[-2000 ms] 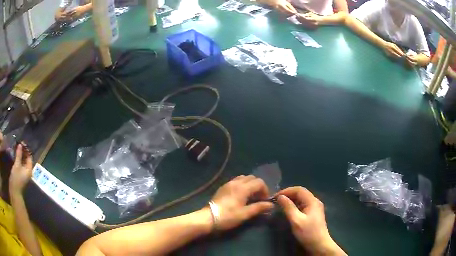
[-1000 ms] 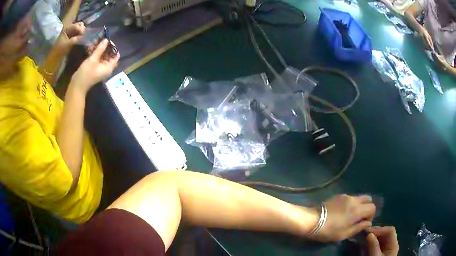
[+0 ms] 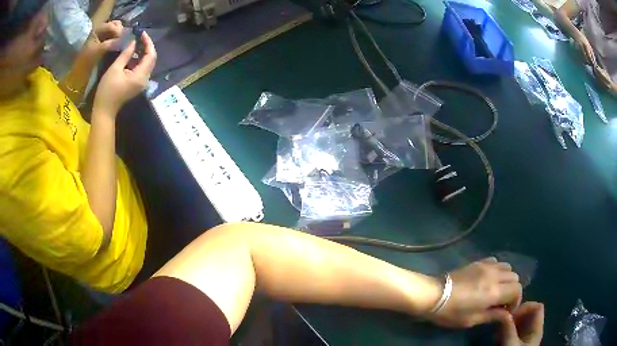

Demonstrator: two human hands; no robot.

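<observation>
My left hand point(image 3: 477, 294), with a silvery bracelet at the wrist, is at the lower right, its fingertips pinched together. My right hand point(image 3: 526, 324) touches it from the right and is cut off by the bottom edge. A clear bag point(image 3: 519, 265) shows behind my left fingers, and both hands seem to hold it at its near edge. Anything else between the fingertips is hidden. A heap of clear bags point(image 3: 325, 159) with some dark bits lies left of centre. Part of another bag pile point(image 3: 584, 327) shows at the lower right.
A grey-brown power cord point(image 3: 492, 182) loops beside the heap, with a dark plug point(image 3: 449, 184). A white power strip point(image 3: 206, 159) lies left. A blue bin point(image 3: 488, 62) holds dark pieces. A person in yellow point(image 3: 64, 176) sits close at left. Bags point(image 3: 559, 101) lie upper right.
Since two seconds ago the view has swung left, bringing the person in yellow into view and pushing my hands to the lower right. My hands stay together at the bag.
</observation>
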